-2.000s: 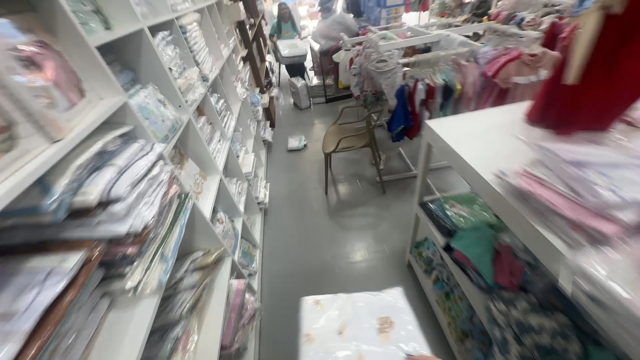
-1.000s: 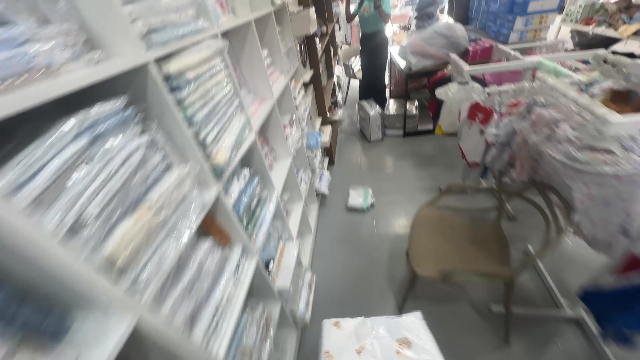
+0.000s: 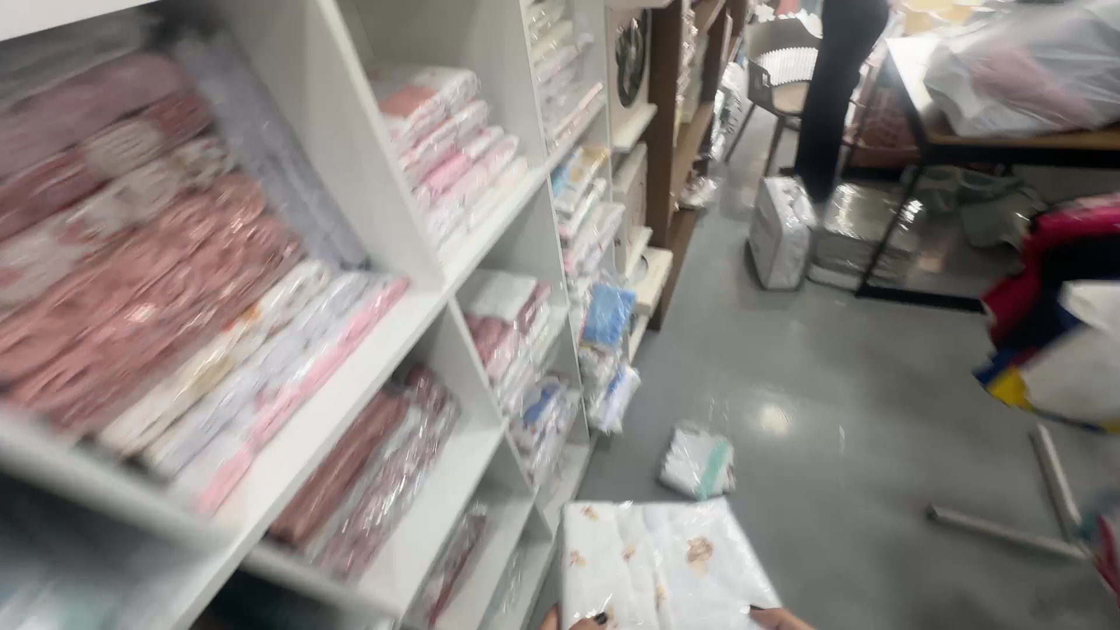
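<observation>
Folded white fabric in clear plastic (image 3: 665,564), printed with small brown motifs, lies between my two hands at the bottom of the head view. My left hand (image 3: 573,619) grips its lower left edge, with a dark-nailed finger over the top. My right hand (image 3: 780,618) holds its lower right side; only a thumb and part of the hand show. Just beyond, on the floor, lies a smaller white wrapped package with a green band (image 3: 700,461).
White cubby shelves (image 3: 490,241) packed with wrapped textiles run along the left. A person in dark trousers (image 3: 836,96) stands ahead, near a chair (image 3: 779,70), a wrapped bundle (image 3: 781,232) and a table (image 3: 910,83). Metal rack legs (image 3: 1006,532) and hanging clothes (image 3: 1076,332) are at right.
The view has moved forward along the aisle, and the brown chair seen earlier is out of view. The wrapped white fabric stays held in front of me.
</observation>
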